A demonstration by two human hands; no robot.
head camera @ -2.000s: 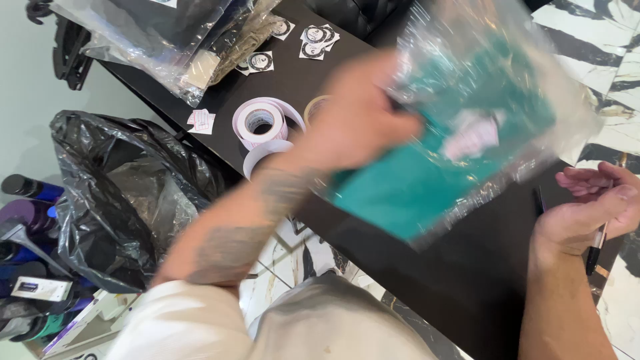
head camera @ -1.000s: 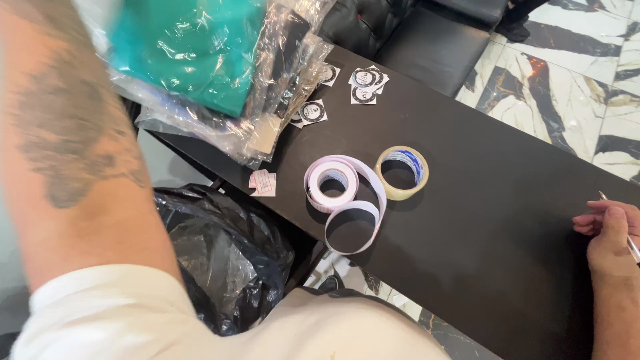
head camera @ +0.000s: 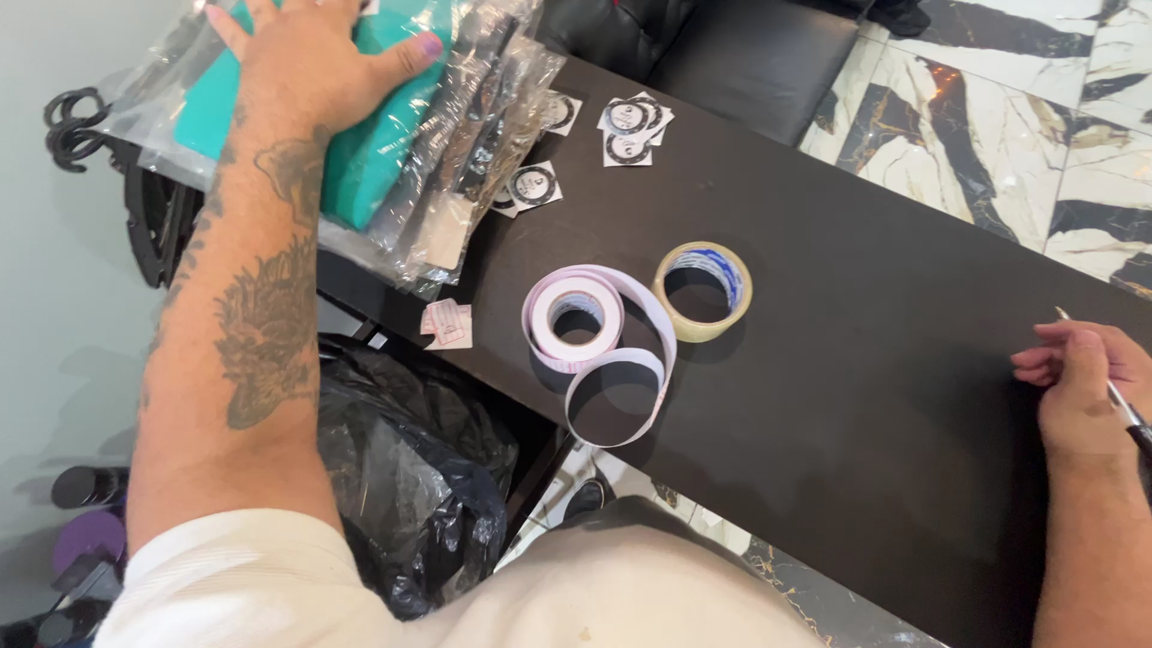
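My left hand (head camera: 310, 67), fingers spread, lies flat on a teal folded item in clear plastic (head camera: 382, 153), on top of a pile of plastic-wrapped packages (head camera: 477, 135) at the upper left. At the right edge, my right hand (head camera: 1089, 369) rests on the dark table (head camera: 837, 360) with a pen (head camera: 1116, 396) held in its fingers. Between the hands lie a partly unwound roll of white and pink labels (head camera: 576, 324) and a roll of clear packing tape (head camera: 703, 292). Small printed paper slips (head camera: 447, 324) sit at the table's near edge.
Square stickers with round black prints (head camera: 633, 130) lie near the far edge, more (head camera: 533, 186) beside the packages. A black plastic bag (head camera: 414, 477) hangs below the near edge. A black padded seat (head camera: 756, 63) stands beyond the table; black hangers (head camera: 148, 207) are at the left.
My left hand has carried the teal package from over the table's right part to the pile at the upper left. The right hand still holds the pen. The view has shifted.
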